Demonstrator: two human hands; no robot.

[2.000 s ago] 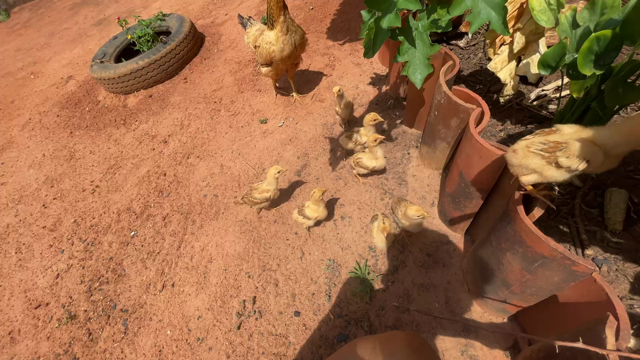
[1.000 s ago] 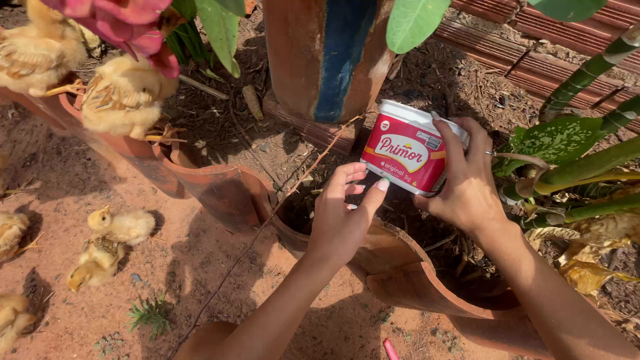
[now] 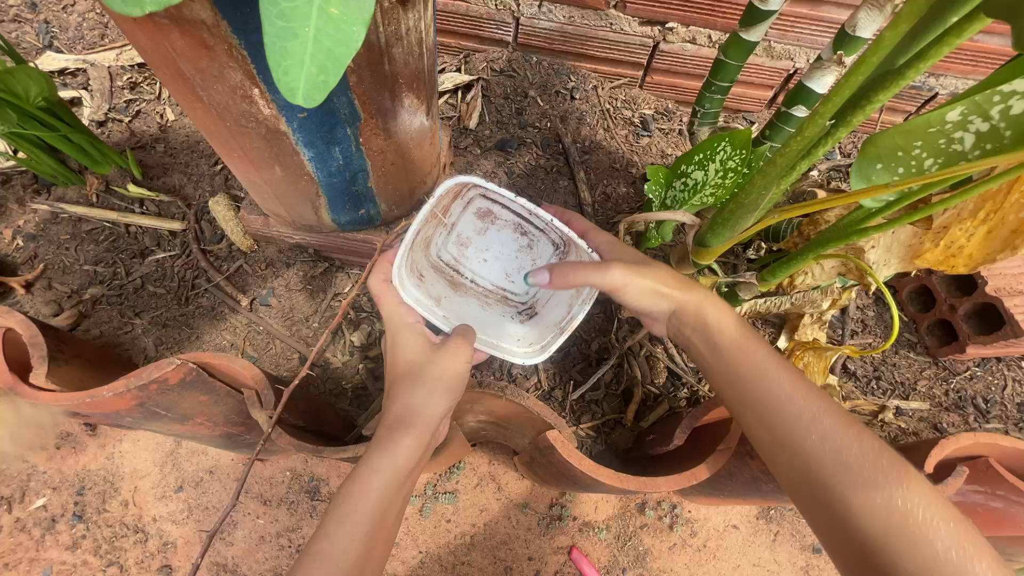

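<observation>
A white plastic margarine tub [image 3: 488, 248], smeared inside with brown dirt, is tilted so that its inside faces me. My left hand [image 3: 424, 352] grips its lower left side, the thumb near the rim and the fingers partly hidden beneath. My right hand [image 3: 616, 272] holds the right side, its thumb reaching over the rim into the tub and its other fingers mostly hidden behind. Both hands are above the bed's soil, just inside a border of curved clay roof tiles [image 3: 624, 472].
Behind the tub stands a clay column with a blue stripe [image 3: 320, 120]. Thick green plant stems [image 3: 808, 160] rise at the right, beside a hollow brick [image 3: 952, 312]. A thin dry branch [image 3: 296, 384] crosses the tile border. A brick wall [image 3: 584, 48] runs along the back.
The tub showed its red printed side one second ago; now its dirty inside faces me. Both hands were out of view two seconds ago. The view has moved away from the chicks.
</observation>
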